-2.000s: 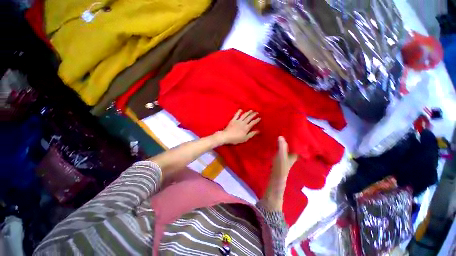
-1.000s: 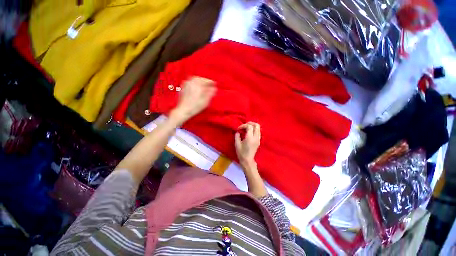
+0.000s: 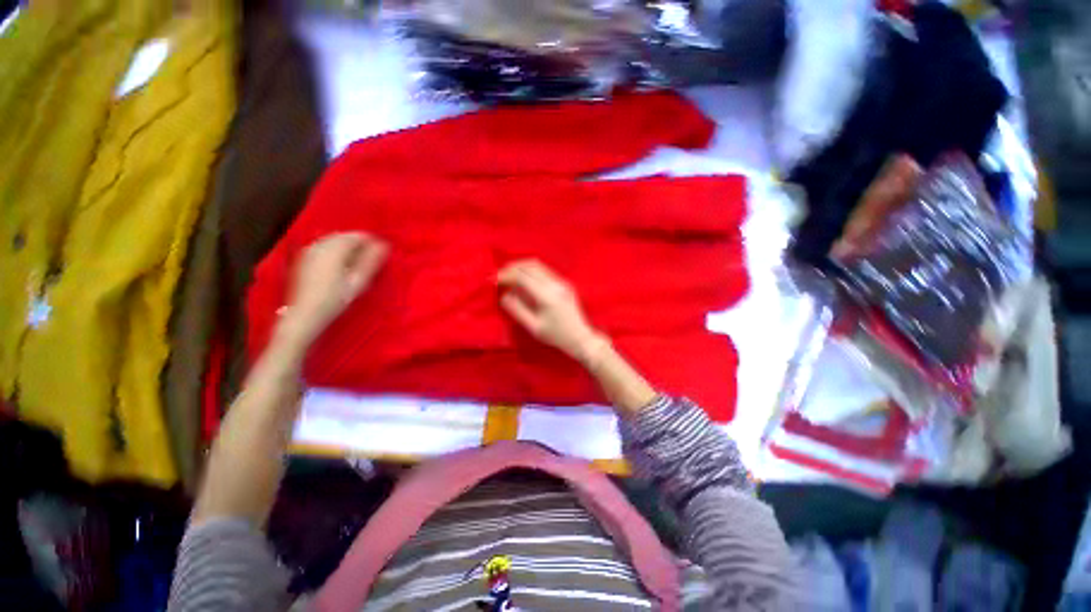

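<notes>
A red garment [image 3: 622,245] lies spread on the white table in front of me, its collar end to the left and hem to the right. One long sleeve stretches along its far side. My left hand [image 3: 329,281] is on the garment's left part, blurred, with the fingers curled. My right hand [image 3: 541,301] is on the middle of the garment, with bent fingers on the cloth. Whether either hand pinches cloth is too blurred to tell.
A mustard garment [image 3: 114,263] lies at the left over a brown garment [image 3: 269,155]. Glossy bagged garments [image 3: 526,54] are at the far side. At the right are a black cloth [image 3: 921,102], a dark bagged garment [image 3: 927,269], red-edged bags [image 3: 843,436] and beige cloth [image 3: 1029,383].
The view has turned, so the red garment now lies level across it. The garment is flatter than at first. My left hand has moved from its middle to its collar end.
</notes>
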